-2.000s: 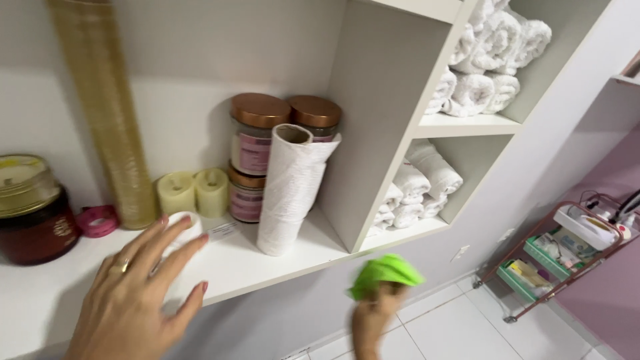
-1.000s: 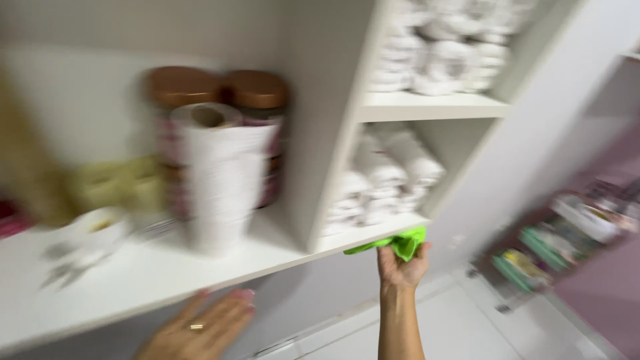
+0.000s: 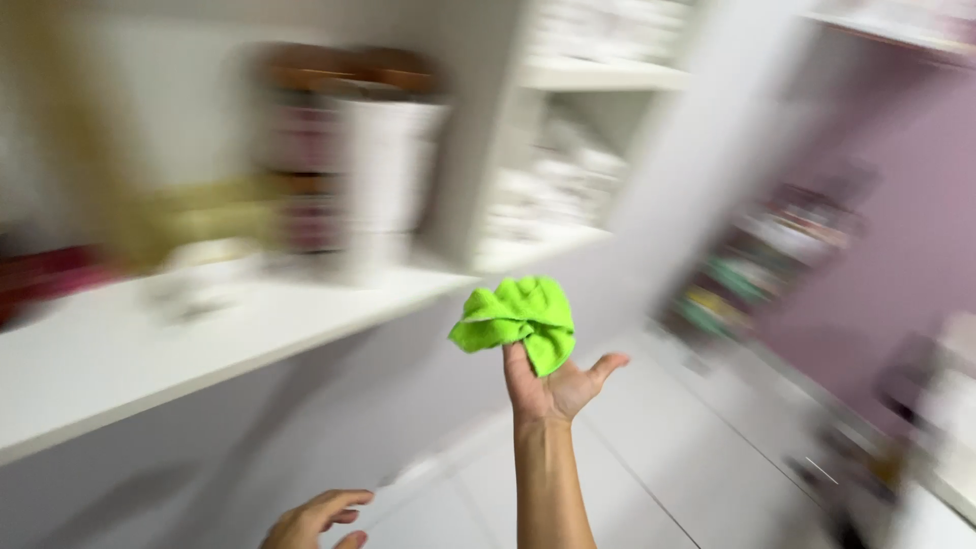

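A bright green cloth (image 3: 526,316) lies bunched over the fingers of my right hand (image 3: 553,385), which is palm up with the thumb out to the side, in front of the shelf's edge. The cloth hides most of those fingers. Low in the view, below the white shelf (image 3: 229,343), my left hand (image 3: 316,522) is partly cut off by the frame; its fingers are apart and hold nothing. The white roll (image 3: 381,175) stands upright on the shelf, beside blurred jars with copper-coloured lids (image 3: 305,69).
Yellowish candles (image 3: 221,210) and a small white object (image 3: 202,274) are on the shelf at left. Rolled white towels (image 3: 557,183) fill cubbies right of the divider. A trolley with trays (image 3: 740,267) stands by the purple wall. White furniture (image 3: 945,457) is at far right.
My left hand has gone from over the shelf near the candles to below its front edge. The green cloth, at the cubby's lower edge a second ago, is now away from it on my right hand.
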